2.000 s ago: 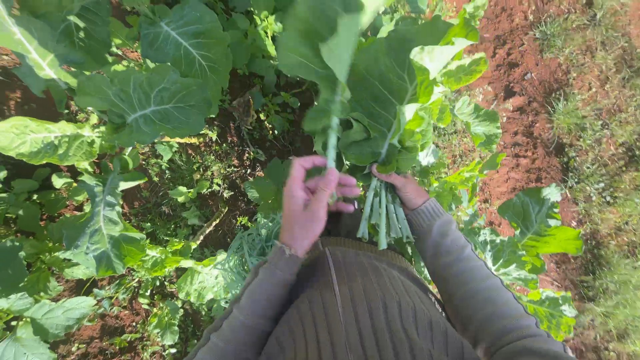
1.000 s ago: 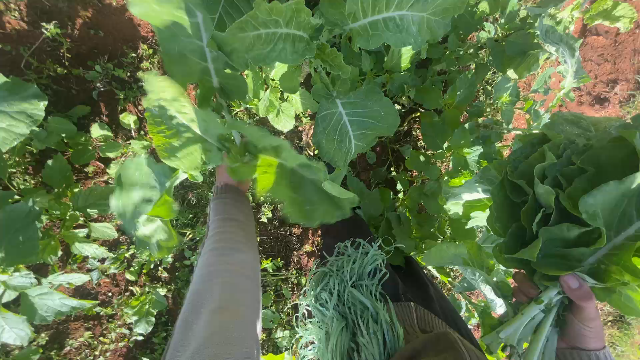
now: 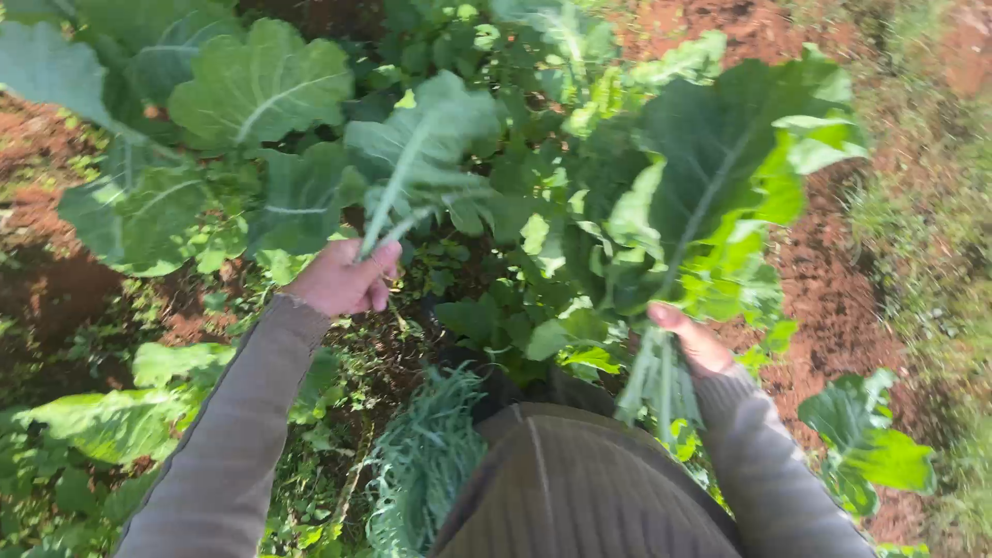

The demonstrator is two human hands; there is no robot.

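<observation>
My left hand (image 3: pixel 349 280) is closed round the pale stalks of a couple of loose leaves (image 3: pixel 411 167), collard or a similar kale type, with their blades pointing up and away. On the right, my right hand (image 3: pixel 690 337) grips a thick bunch of large green leaves (image 3: pixel 709 178) by the stems, and the stem ends (image 3: pixel 663 380) hang below the fist. A bundle of thin blue-green strands (image 3: pixel 426 465) hangs beside my body at the bottom centre. The two hands are well apart.
Broad-leaved plants (image 3: pixel 260 93) grow at the upper left, with more low leaves (image 3: pixel 116 415) at the lower left. Reddish soil (image 3: pixel 829 310) and a grassy strip (image 3: pixel 914 256) run along the right side. A small leafy plant (image 3: pixel 868 442) stands at the lower right.
A second ago my left arm reached among the plants; now that hand is nearer the middle, holding leaves. The right hand keeps its bunch. The view has swung to the right.
</observation>
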